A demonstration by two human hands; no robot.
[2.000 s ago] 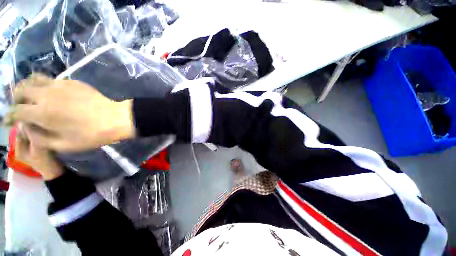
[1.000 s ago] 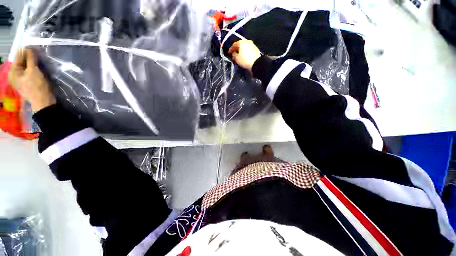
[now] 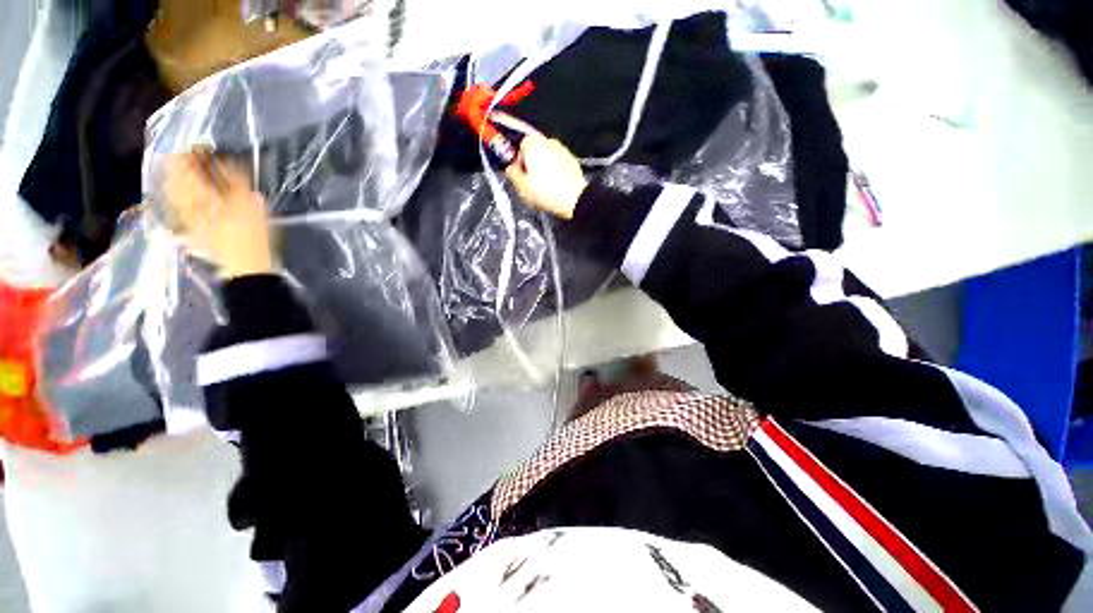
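Observation:
A dark grey garment (image 3: pixel 354 281) in a clear polybag (image 3: pixel 198 132) lies on the white table. My left hand (image 3: pixel 222 213) is blurred over the left part of the bag; its grip is unclear. My right hand (image 3: pixel 549 175) pinches a small red-orange thing (image 3: pixel 479 108) with a black, white-lettered part, perhaps snips or a tag. It is over a black garment (image 3: pixel 575 90) with white cords, partly under clear plastic. A thin white strip (image 3: pixel 509 240) hangs down from there towards the table's front edge.
A red-orange object (image 3: pixel 26 371) is at the far left. A brown shape (image 3: pixel 234 42) and dark cloth (image 3: pixel 90 132) are at the top left. A small pen-like thing (image 3: pixel 867 199) lies on the white table (image 3: pixel 959 204). A blue tote (image 3: pixel 1021 341) stands at the right below the table.
My left hand has moved right and slightly down, over the bag. The bagged grey garment has shifted and lies differently. My right hand has moved slightly left and down, and the red-orange thing shows beside its fingers.

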